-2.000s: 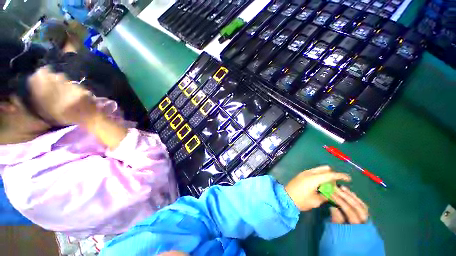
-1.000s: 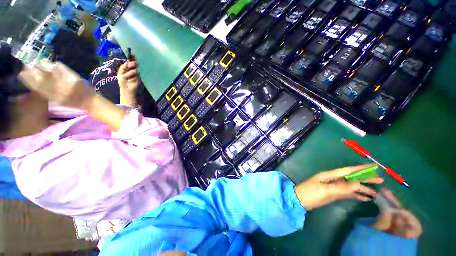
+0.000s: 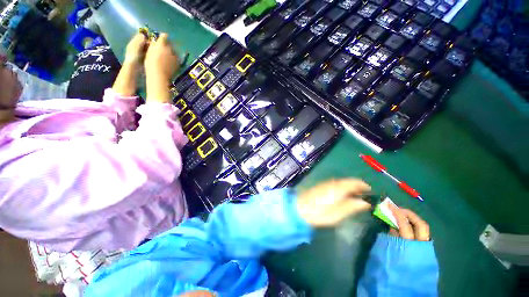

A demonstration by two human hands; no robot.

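Note:
My right hand (image 3: pixel 413 225) holds a small flat battery (image 3: pixel 387 212) with a green face and a white face, low in the right half of the view. My left hand (image 3: pixel 336 202) is blurred, just left of the battery, with its fingers stretched toward it. A small gap shows between the left fingertips and the battery. I cannot tell whether the left hand holds anything. A red pen (image 3: pixel 391 177) lies on the green mat just beyond my hands.
A black tray (image 3: pixel 232 174) holds phones, some with yellow frames. A larger tray (image 3: pixel 348 52) holds back-up phones behind it. A neighbour in a pink smock (image 3: pixel 87 168) sits at left, hands raised. Green batteries (image 3: pixel 261 8) lie at the top. A pale metal part (image 3: pixel 504 243) is at right.
The green battery was in my left hand and is now in my right. My left hand has drawn back leftward. The neighbour's hands have moved forward over the bench. The whole view has shifted.

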